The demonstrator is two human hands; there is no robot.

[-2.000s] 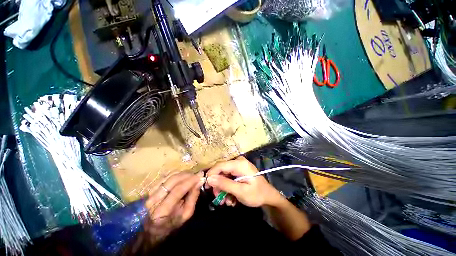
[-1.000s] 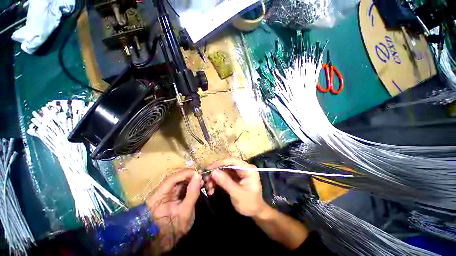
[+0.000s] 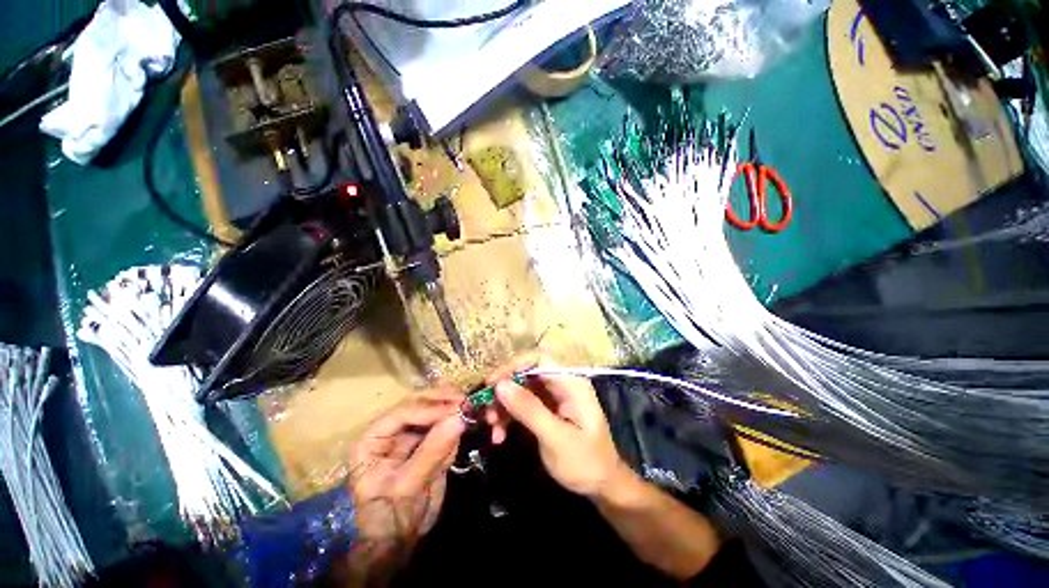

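My right hand (image 3: pixel 561 427) pinches a long white cable (image 3: pixel 644 376) near its green end (image 3: pixel 481 397), with the cable trailing off to the right. My left hand (image 3: pixel 405 450) meets it at the fingertips and pinches something thin at the green end; the fingers hide most of it. A small whitish piece (image 3: pixel 469 463) shows just below the fingertips. Both hands are just below the tip of the soldering iron (image 3: pixel 437 316), not touching it.
A black fume fan (image 3: pixel 270 304) stands left of the iron. A bundle of short white leads (image 3: pixel 173 402) lies at left. A large cable bundle (image 3: pixel 736 299) and red-handled scissors (image 3: pixel 759 198) lie at right. A yellowish sponge (image 3: pixel 497 175) sits on the tan board (image 3: pixel 311 425).
The hands stay together, with slightly shifted fingers. The green cable end now shows between the fingertips, and the whitish piece shows below them. The whole view has shifted a little.
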